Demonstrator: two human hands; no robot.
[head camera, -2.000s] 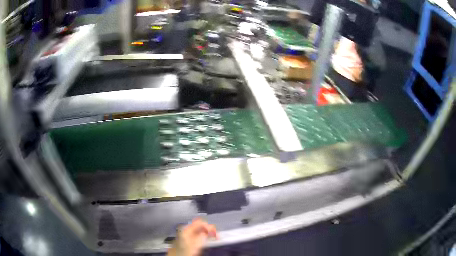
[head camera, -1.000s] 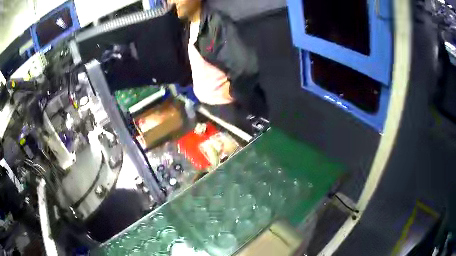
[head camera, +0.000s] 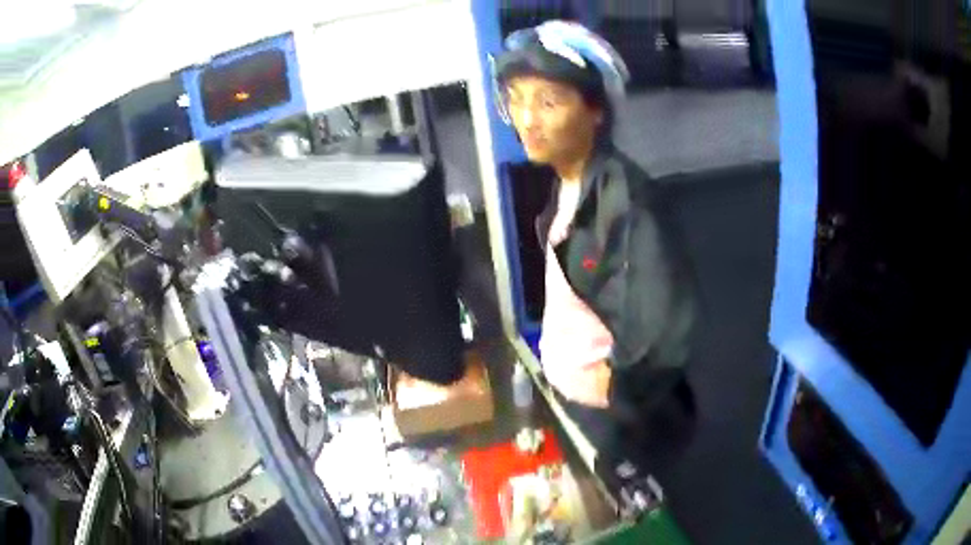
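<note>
Neither of my hands is in the picture. In front of me is a bench with several small dark and silver round parts (head camera: 394, 515) lying loose at the bottom centre. A brown open cardboard carton (head camera: 442, 410) stands behind them. A red mat or bag (head camera: 492, 484) lies to their right, with a pale crumpled plastic bag (head camera: 536, 498) on it. A small corner of the green belt (head camera: 652, 532) shows at the bottom edge. A black monitor (head camera: 351, 250), seen from behind, hangs over the bench.
A silver frame post (head camera: 256, 410) rises at the left of the bench, before the grey rotary table (head camera: 202, 463) with cables. A person (head camera: 628, 277) in a dark jacket and cap stands beyond the bench. A blue-framed door or panel (head camera: 790, 192) is at the right. A small bottle (head camera: 522, 385) stands near the carton.
The view has swung right and then up, from the belt and trays to the monitor and person. The hand seen at the bottom two seconds ago is out of view.
</note>
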